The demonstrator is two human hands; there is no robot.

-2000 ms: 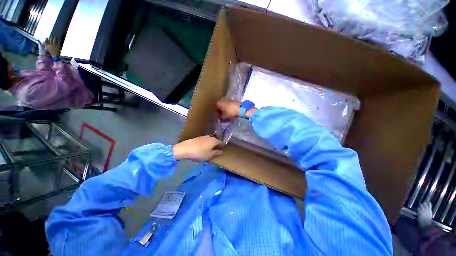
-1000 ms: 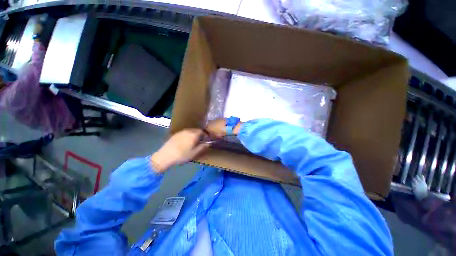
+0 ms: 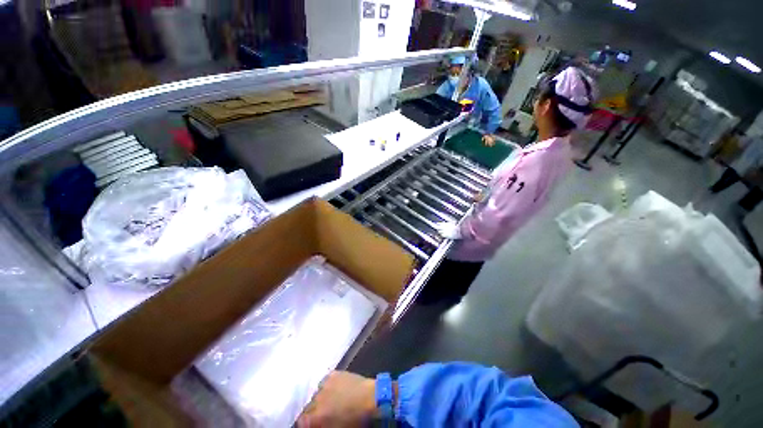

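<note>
An open brown carton (image 3: 209, 280) stands in front of me at the lower left. A flat silver-white metal-cased unit (image 3: 289, 343) lies inside it, wrapped in a shiny clear plastic bag (image 3: 219, 355). My right hand (image 3: 339, 399), with a blue wristband, is at the carton's near side beside the unit's near edge. Its fingers are curled and partly hidden, so its grip is unclear. My left hand is out of the picture.
Crumpled clear bags (image 3: 167, 219) and a thick black block (image 3: 280, 155) lie on the white bench (image 3: 360, 142). A person in pink (image 3: 523, 188) stands by the roller conveyor (image 3: 427, 196). White film-covered bulk (image 3: 652, 288) and a bent black handle (image 3: 640, 361) are right.
The view has swung up and towards the right along the conveyor. My left hand has gone out of view. My right hand is now low, at the carton's near side.
</note>
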